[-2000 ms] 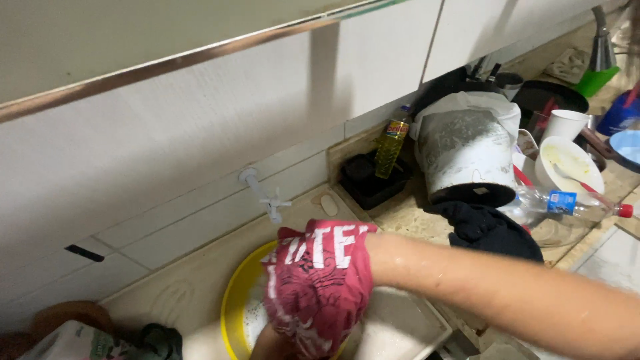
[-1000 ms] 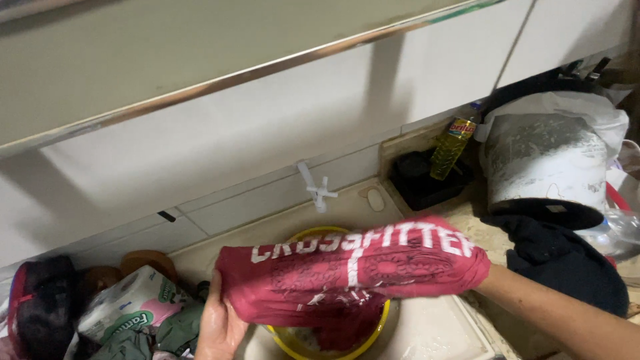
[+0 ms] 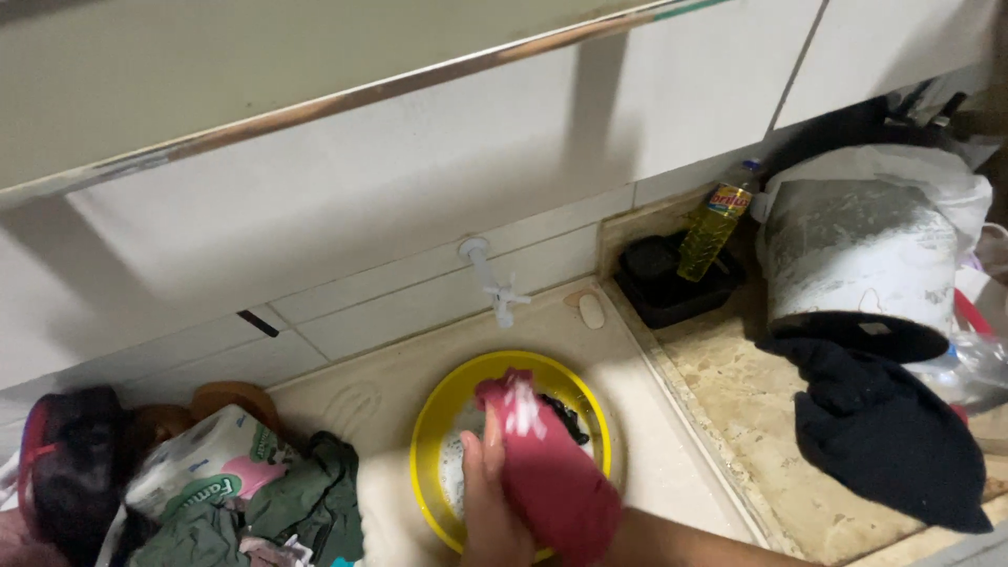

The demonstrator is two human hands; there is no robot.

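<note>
A bunched red cloth with white print [image 3: 555, 472] is held over a yellow basin [image 3: 425, 441] in the pale sink. My left hand [image 3: 490, 488] grips its left side, fingers pointing up. My right hand is hidden behind or under the cloth; only the forearm shows at lower right. Suds and a dark cloth [image 3: 567, 416] lie in the basin. Above the basin, a white plastic tap [image 3: 500, 295] sticks out from the tiled wall.
A white soap bar [image 3: 591, 311] lies by the sink's back corner. To the right are a black tray [image 3: 661, 303], a yellow liquid bottle [image 3: 715, 228], a smudged white bucket [image 3: 862, 244] and a black cloth [image 3: 890, 433]. Green clothes [image 3: 307, 496] are piled at left.
The red cloth, stretched wide between both hands a second ago, is now bunched together over the basin. My right hand has come in toward the left and out of sight.
</note>
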